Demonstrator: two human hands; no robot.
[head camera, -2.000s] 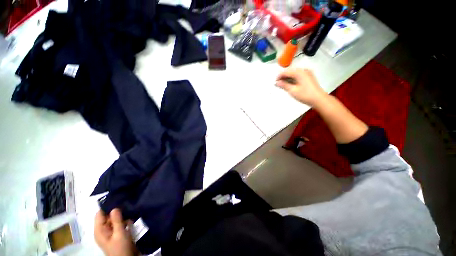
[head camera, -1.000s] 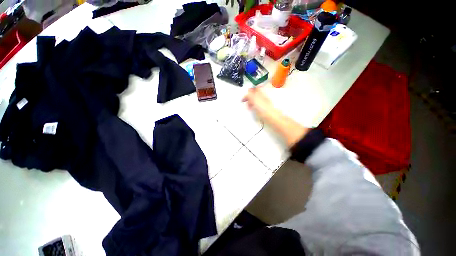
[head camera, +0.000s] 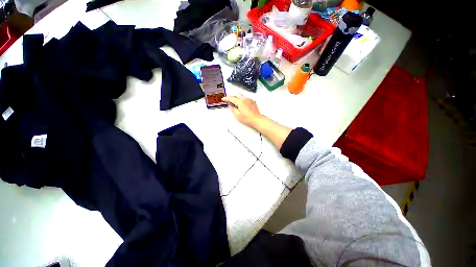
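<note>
My right hand (head camera: 242, 108) reaches over the table, a finger at the lower right edge of the smartphone (head camera: 213, 86), whose screen is lit. The phone lies flat. Whether the hand holds anything small cannot be told. A fine dark thread (head camera: 260, 146) lies on the white table just below the hand and wrist. The dark navy garment (head camera: 130, 156) spreads over the left and middle, its narrow ends towards me, with a white label (head camera: 38, 141) on it. My left hand is out of the picture.
Beyond the phone stand a bag of dark small parts (head camera: 245, 73), a green box (head camera: 272, 76), an orange thread cone (head camera: 299, 79), a black bottle (head camera: 339, 44) and a red basket (head camera: 297, 49). A red bin (head camera: 389, 125) is off the table's right edge.
My right hand has moved left to the phone, from over the table's right side. My left hand and the label it was at have gone out of view. The phone's screen is brighter.
</note>
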